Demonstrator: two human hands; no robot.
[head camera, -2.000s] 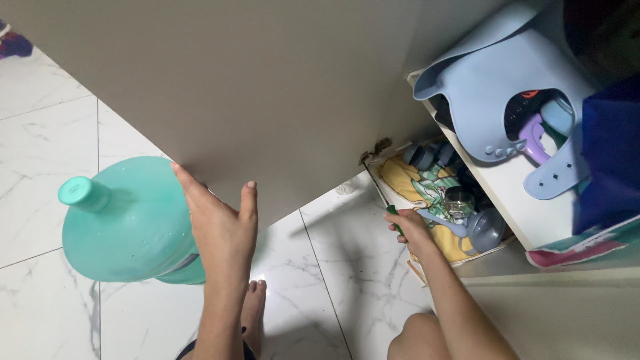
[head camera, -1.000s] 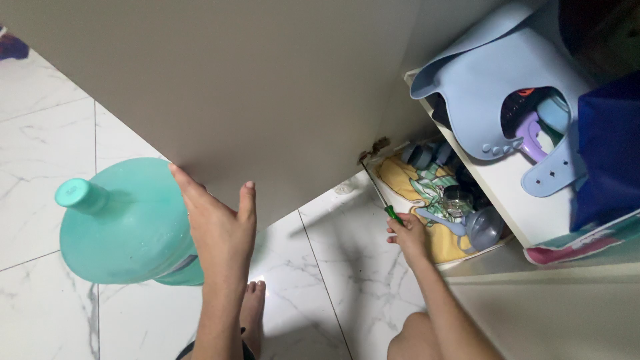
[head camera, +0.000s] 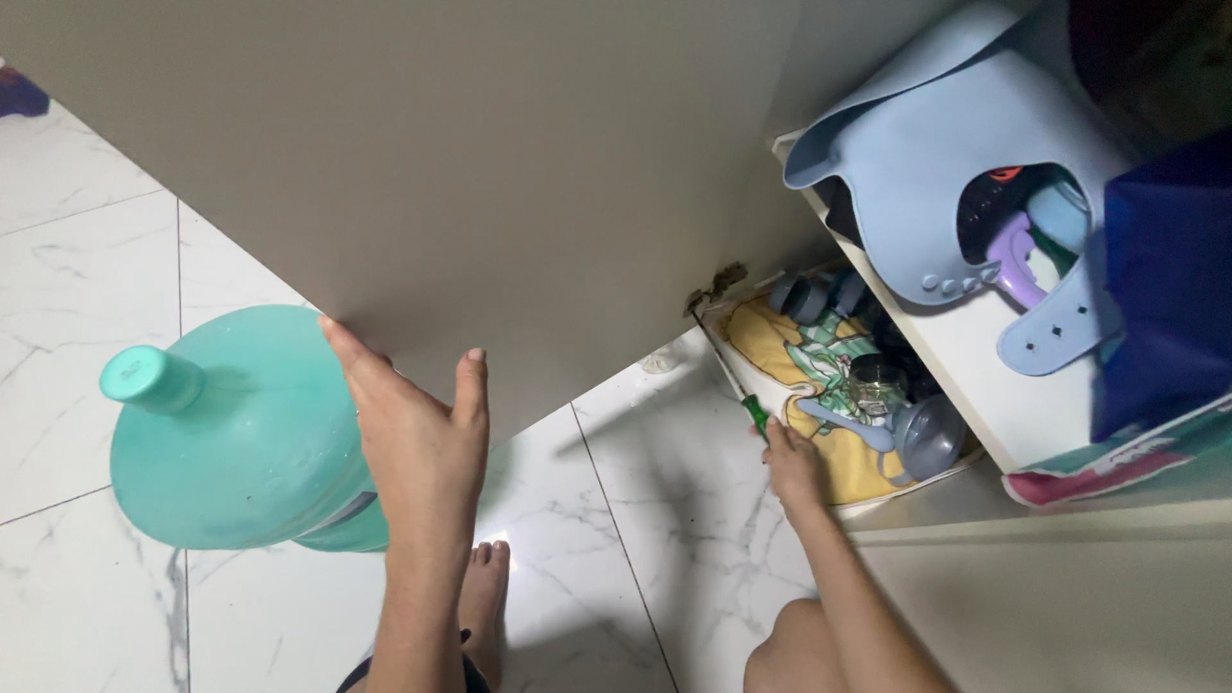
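My right hand grips the green handle of a screwdriver. The long thin shaft points up and left, and its tip is at a damaged, broken patch low on a grey cabinet door. My left hand rests against the door's edge, thumb and fingers apart, holding nothing that shows. Beside it stands a teal water jug with a capped neck. What part of the door the tip touches cannot be made out.
Right of the screwdriver, a low compartment holds a yellow patterned cloth, a clear jar and a grey-blue cup. Above hangs a light blue silicone bib on a white shelf, beside a dark blue bag. Marble tiles lie below.
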